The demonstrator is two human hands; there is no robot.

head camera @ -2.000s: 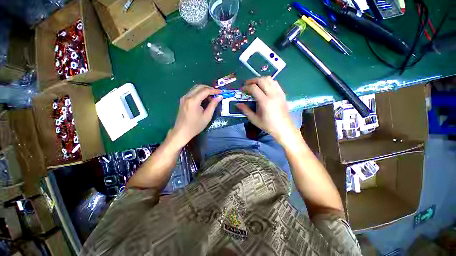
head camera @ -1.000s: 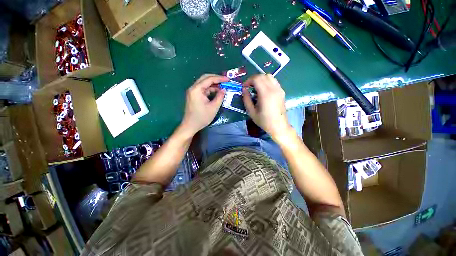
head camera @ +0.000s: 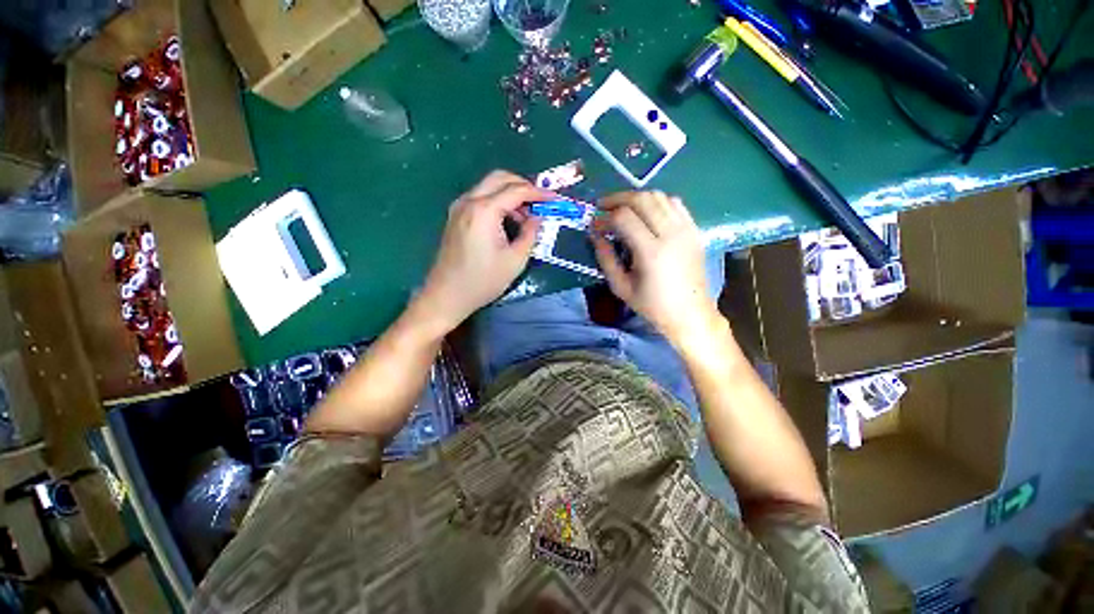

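Observation:
My left hand (head camera: 482,246) and my right hand (head camera: 654,254) are bare and meet at the bench's front edge. Between their fingertips is a small bright blue part (head camera: 559,210), held at its left end by my left fingers and at its right end by my right fingers. Just below it, a white housing with a dark window (head camera: 573,248) lies between the hands, partly covered by my right fingers. A small red-and-white part (head camera: 560,176) lies just beyond the blue part. A white front frame (head camera: 629,127) lies further back to the right.
A hammer (head camera: 786,160) lies right, beside a yellow pen (head camera: 763,48). Copper-coloured fittings (head camera: 547,72) lie near a clear cup (head camera: 530,17). A clear bottle (head camera: 374,114) and white panels (head camera: 266,270) are left. Cartons of red-and-white parts (head camera: 154,114) stand far left; an open carton (head camera: 924,300) stands right.
The blue part has come up off the housing's far edge, and the housing has turned slightly. My right fingers have shifted along it. The whole view has drifted slightly.

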